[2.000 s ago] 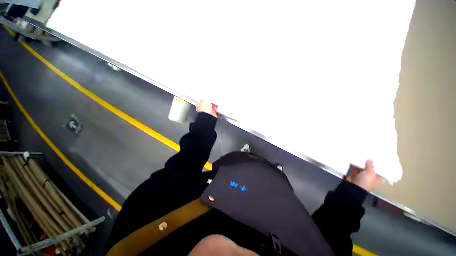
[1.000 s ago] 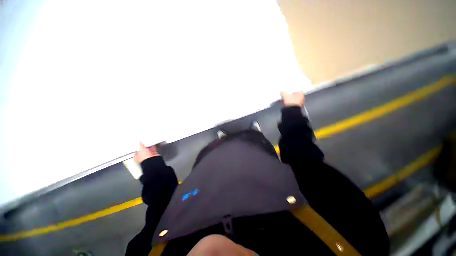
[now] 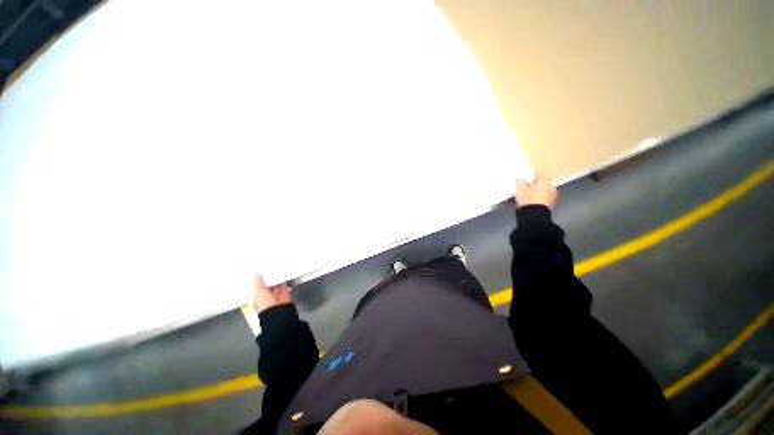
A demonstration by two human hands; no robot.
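Note:
The white fabric point(image 3: 255, 144) lies over most of the table as a bright, overexposed sheet, its right side edge running down to the near table edge. My left hand point(image 3: 272, 294) is at the near edge of the fabric, left of my body, with fingers on the edge. My right hand point(image 3: 536, 191) pinches the near right corner of the fabric. The fingertips' undersides are hidden, and glare hides any folds.
Tan underlay paper point(image 3: 628, 76) covers the table right of the fabric. The thin table edge point(image 3: 615, 160) runs along the near side. The grey floor with yellow lines point(image 3: 645, 244) lies below. A rack point(image 3: 738, 408) is at the bottom right corner.
The view has turned since two seconds ago, so the near edge now rises to the right. My right hand has moved onto the fabric's corner. My left hand remains at the edge.

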